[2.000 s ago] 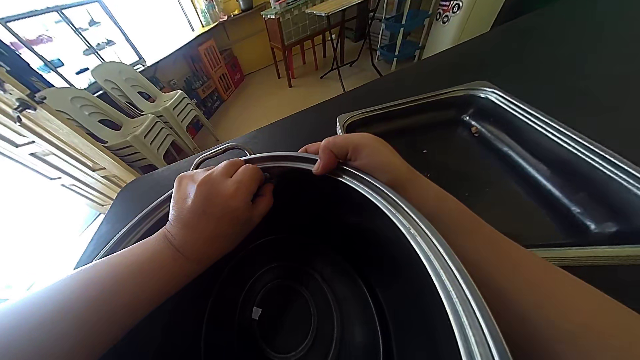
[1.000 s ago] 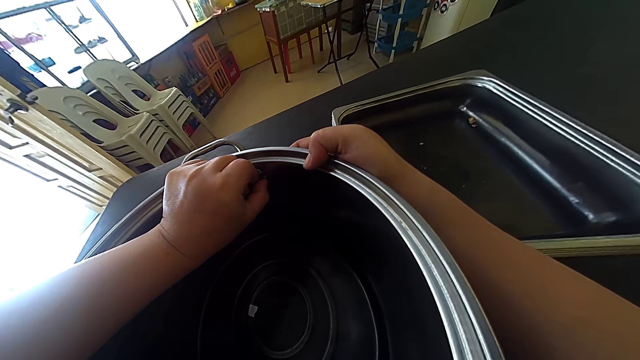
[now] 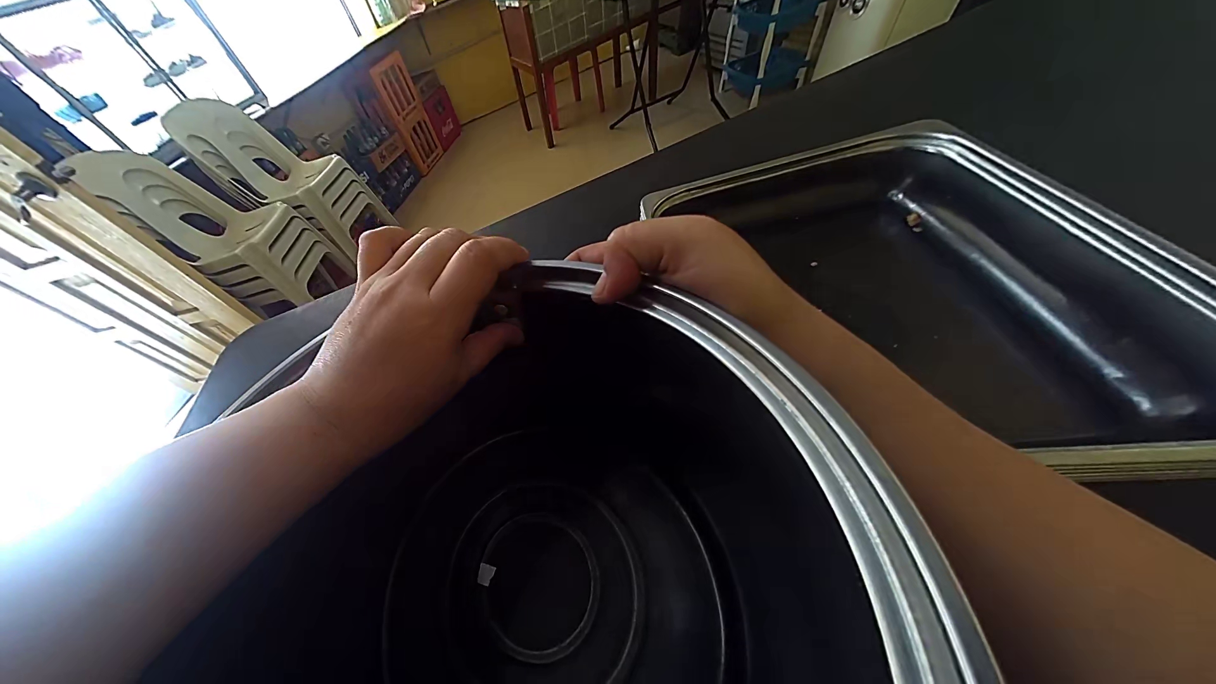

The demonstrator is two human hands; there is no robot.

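A large round dark pot [image 3: 826, 446] with a shiny metal rim is tilted toward me, its ringed bottom in sight. A small white scrap [image 3: 486, 574] lies on that bottom. My left hand [image 3: 418, 313] grips the far left part of the rim, fingers over the top and thumb inside. Close beside it, my right hand [image 3: 679, 256] clasps the rim with its thumb on top and the other fingers mostly hidden on the outer side. Part of a dark fitting shows by my left thumb.
A rectangular dark tray [image 3: 950, 332] with a ridged rim and small bits in it rests on the black tabletop [image 3: 1064, 85] at the right. Beyond the table's edge are stacked plastic chairs [image 3: 237, 237], bottle crates [image 3: 404, 109], a table and a blue-shelved rack [image 3: 769, 71].
My left hand has shifted over the rim, its fingers now on the top edge, and the pot's handle that showed behind it earlier is hidden. My right hand keeps its hold.
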